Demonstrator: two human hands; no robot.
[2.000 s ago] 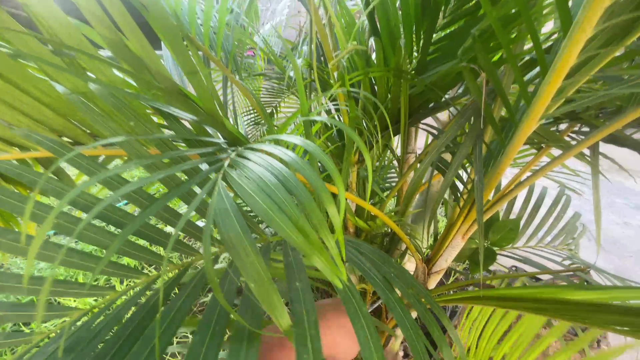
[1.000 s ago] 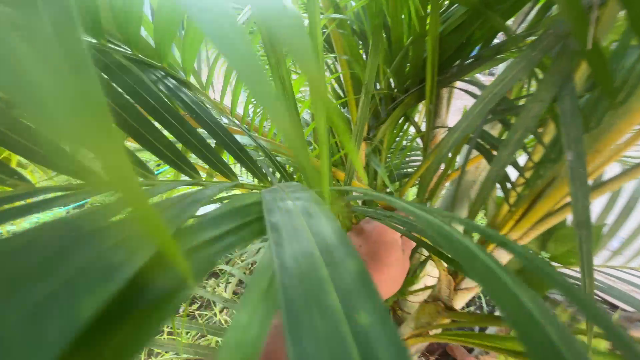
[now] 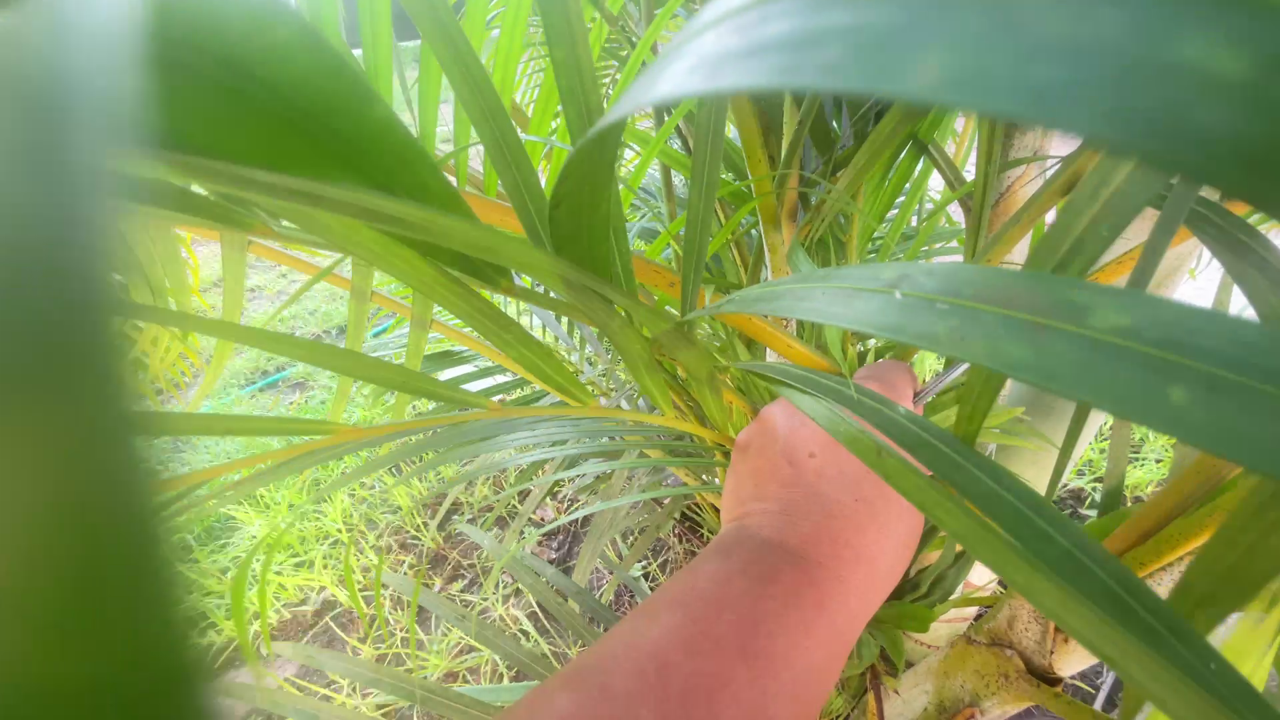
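My left hand (image 3: 825, 465) reaches in from the bottom among the palm fronds, back of the hand up and fingers curled. A thin grey, metal-looking tool (image 3: 940, 385) juts out at the right side of the fist; the rest of it is hidden. The fingertips are out of sight behind the hand and leaves. A yellow frond stalk (image 3: 640, 415) meets the wrist side of the hand at left, and a thicker yellow-orange stalk (image 3: 780, 342) runs just above it. One long green leaflet (image 3: 1010, 520) crosses in front of the hand. My right hand is not in view.
Large blurred leaves (image 3: 300, 130) hang close at the upper left, and another broad leaf (image 3: 950, 60) spans the top right. Palm trunks with a dry, pale sheath (image 3: 970, 680) stand at the lower right. Grass (image 3: 290, 530) covers the ground at left.
The view has moved in closer to the palm's stems. My left hand, largely behind leaves before, now shows with its forearm, and the grey tool has come into sight beside it.
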